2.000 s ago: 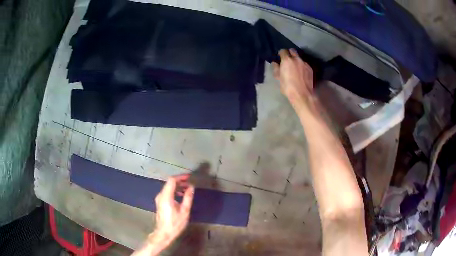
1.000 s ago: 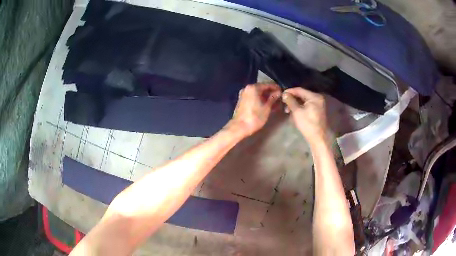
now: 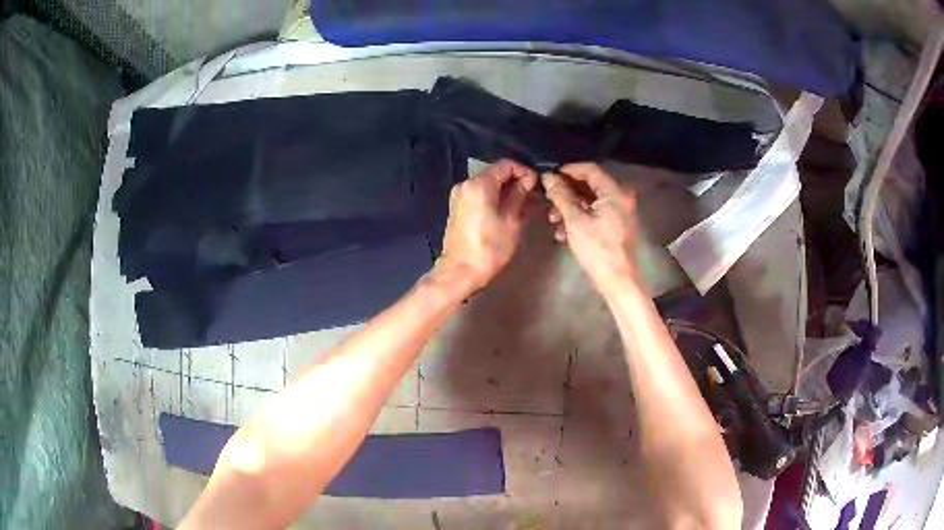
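A navy fabric strip (image 3: 414, 464) lies flat near the front edge of the table, partly covered by my left forearm. A wide dark stack of cut pieces (image 3: 300, 155) lies at the far left. A crooked bundle of narrow dark strips (image 3: 507, 126) runs from the stack to the right. My left hand (image 3: 495, 212) and my right hand (image 3: 592, 212) are close together at the bundle's near edge. The fingertips of both pinch the edge of a dark strip there.
A white strip (image 3: 750, 212) lies on the table's right side. The dark iron (image 3: 750, 419) is at the right, with a pale hose (image 3: 895, 155) beyond it. Blue cloth (image 3: 580, 23) lies along the far edge. A green sack (image 3: 47, 269) is at the left.
My left hand has moved from above the navy strip to the bundle, beside my right hand. Both hands have stayed there since. The view has shifted, and the iron now shows more.
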